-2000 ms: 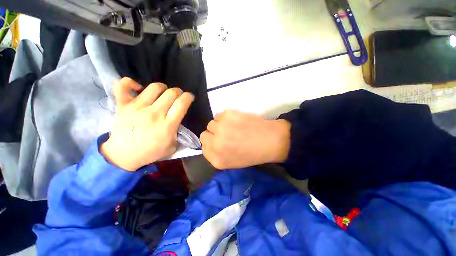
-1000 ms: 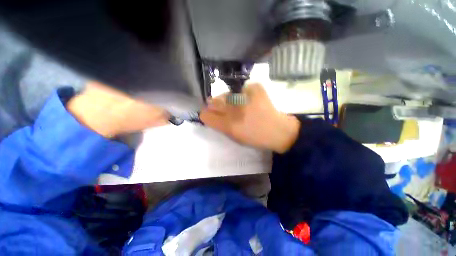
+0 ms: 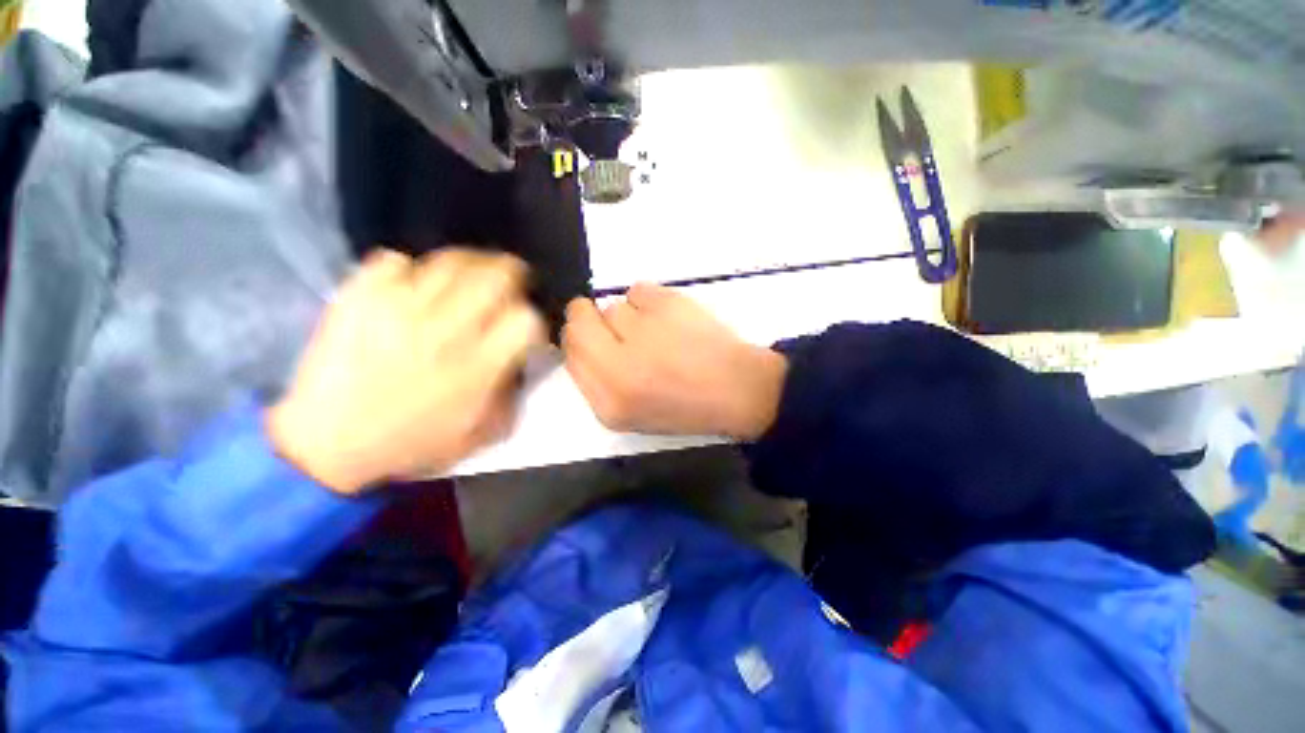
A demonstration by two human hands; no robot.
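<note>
A garment piece of black cloth [image 3: 429, 201] joined to light grey panels [image 3: 186, 301] lies on the left and centre of the machine table. My left hand [image 3: 415, 365] is blurred, with fingers curled over the front edge of the black cloth. My right hand [image 3: 666, 361] is closed at the cloth's right front corner, its fingertips pinching the edge. The fingertips of both hands are close together. The sewing machine [image 3: 802, 36] spans the top. Its needle area is partly hidden, with a knurled knob [image 3: 608, 181] and a yellow mark beside it.
Thread snips [image 3: 917, 186] with a blue handle lie right of the needle area. A phone [image 3: 1066, 272] lies on a yellowish pad further right. The white table's [image 3: 859, 308] front edge runs above my lap. A red basket [image 3: 447, 533] with dark cloth is below the left hand.
The machine head, which filled much of the view a second ago, is now back at the top. The black cloth, grey panels and snips show more fully. Both hands are at the cloth edge.
</note>
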